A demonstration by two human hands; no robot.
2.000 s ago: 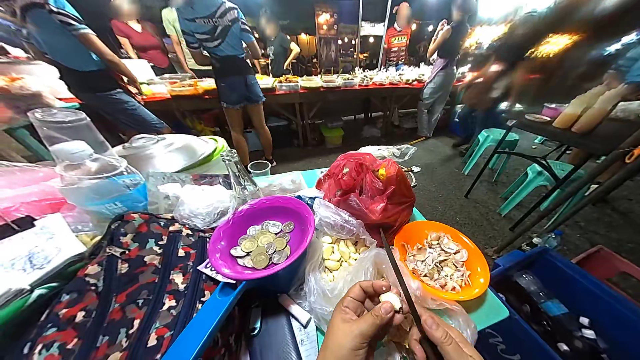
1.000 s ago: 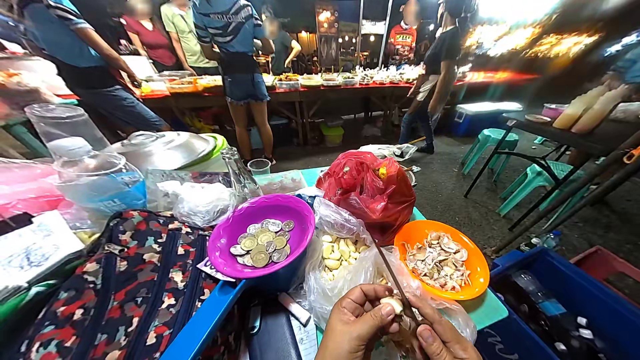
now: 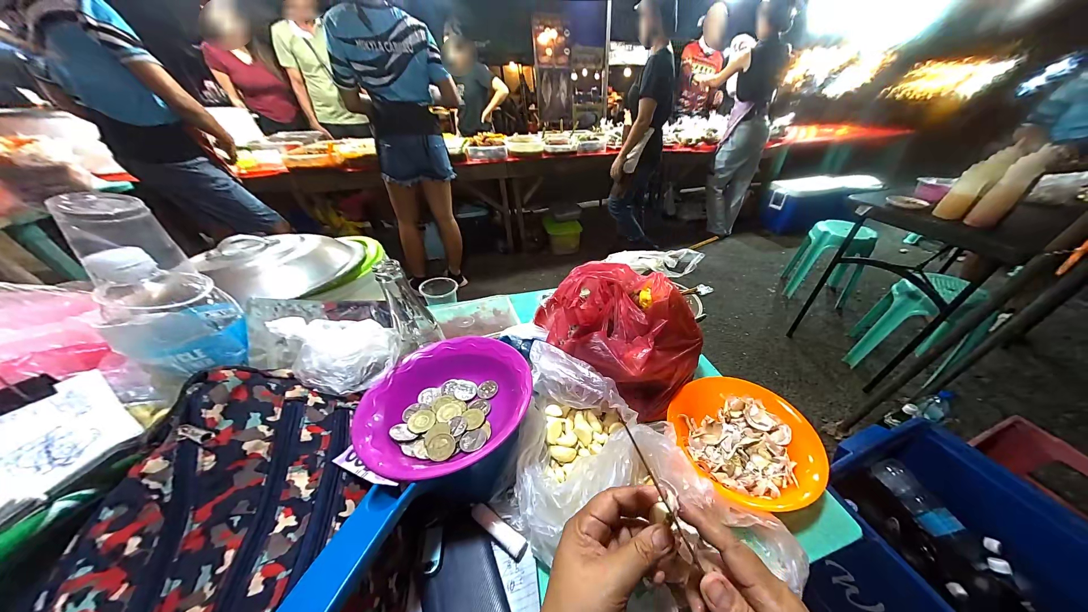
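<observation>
Low in the view, my left hand pinches a garlic clove between thumb and fingers. My right hand grips a thin-bladed knife, its blade against the clove and its tip pointing up and left. Just beyond the hands, a clear plastic bag holds peeled garlic cloves. To its right, an orange plastic bowl contains garlic skins. A red plastic bag stands behind. On the left, a purple bowl of coins rests on a blue-handled vessel.
A patterned bag, a lidded pot and a plastic pitcher crowd the left. A blue crate of bottles stands at right, with green stools beyond. Several people are around a food stall behind.
The knife blade, steeper two seconds ago, now slants more to the left. In the background, a person in dark clothes has come into view by the stall. Both hands stay near the same place.
</observation>
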